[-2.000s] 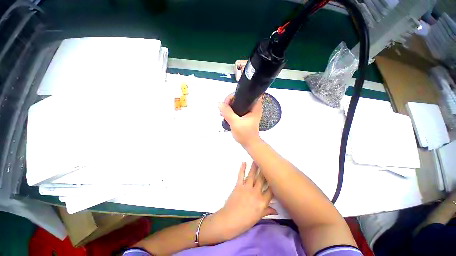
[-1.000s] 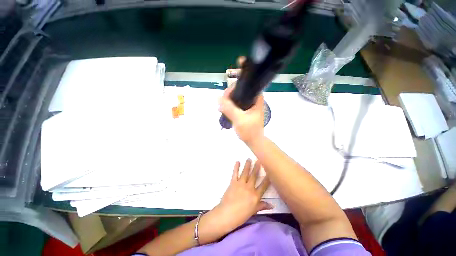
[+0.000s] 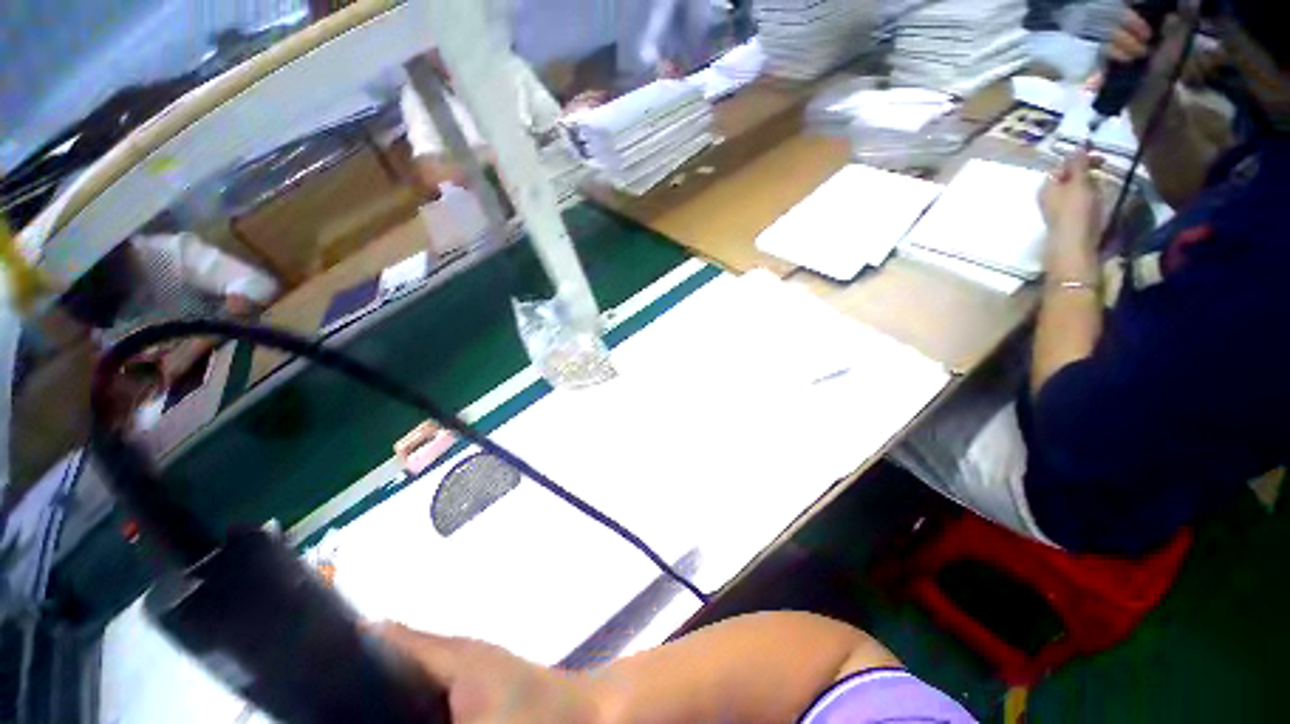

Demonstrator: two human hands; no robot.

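Observation:
My right hand (image 3: 488, 679) is at the bottom edge, partly cut off, and grips the black electric screwdriver (image 3: 290, 629), which is tilted at the lower left. Its lower end is out of the picture. Its black cable (image 3: 382, 385) loops over the bench and down to the front edge. The round screw dish (image 3: 475, 488) lies on the white bench surface (image 3: 623, 467) beyond my hand. My left hand is not in view. Single white panels are hard to tell from the white surface.
A clear bag of screws (image 3: 573, 357) and a pink box (image 3: 423, 446) are at the bench's back. A neighbouring worker (image 3: 1160, 354) sits at right by a red stool (image 3: 1047, 608). White panel stacks (image 3: 644, 135) stand farther along. Other people are across the green strip (image 3: 354, 371).
The view has swung to the right, towards the neighbouring worker. The screwdriver and right hand now show at the lower left. My left hand has gone out of the picture.

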